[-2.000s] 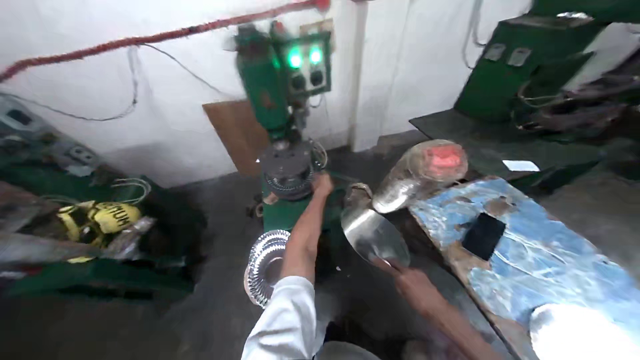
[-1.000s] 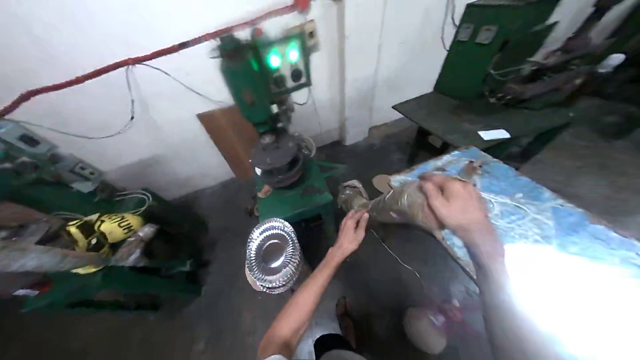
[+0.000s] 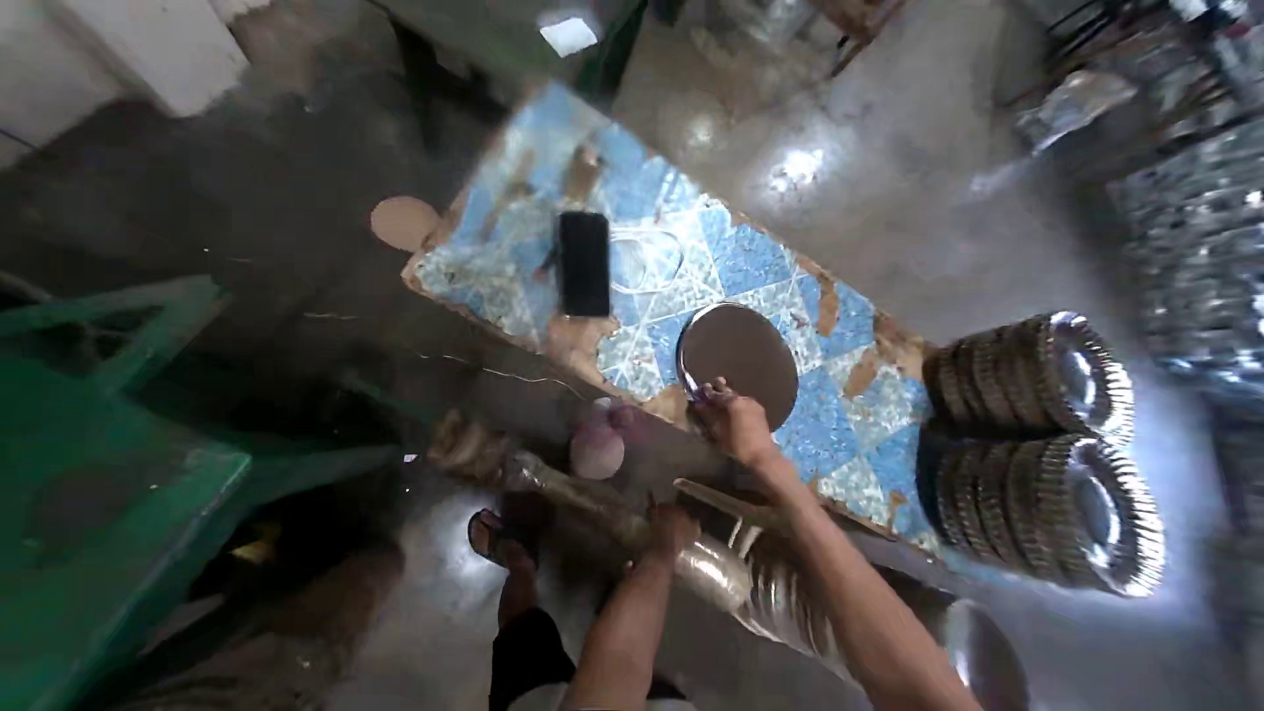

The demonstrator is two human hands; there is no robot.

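A round flat metal disc (image 3: 743, 355) lies over the blue patterned table top, and my right hand (image 3: 736, 420) grips its near-left edge. My left hand (image 3: 671, 533) is on a long bundle wrapped in clear plastic (image 3: 602, 509), below the table's near edge; its fingers are partly hidden and blurred. A black phone (image 3: 584, 264) and a thin pale loop of cord (image 3: 671, 262) lie beyond the disc. Two stacks of fluted metal pans (image 3: 1027, 375) lie on their sides at the table's right end.
The worn table (image 3: 839, 434) runs diagonally ahead of me. Green machinery (image 3: 89, 494) stands at left. A brown round piece (image 3: 404, 223) is by the table's far-left corner. A pinkish rounded object (image 3: 597, 449) is below the near edge, and more plastic-wrapped goods (image 3: 790, 602) are at lower right.
The view has swung far to the right, from the green press to the table. My right hand has left the wrapped bundle and now grips the disc. The fluted pan stacks have come into view.
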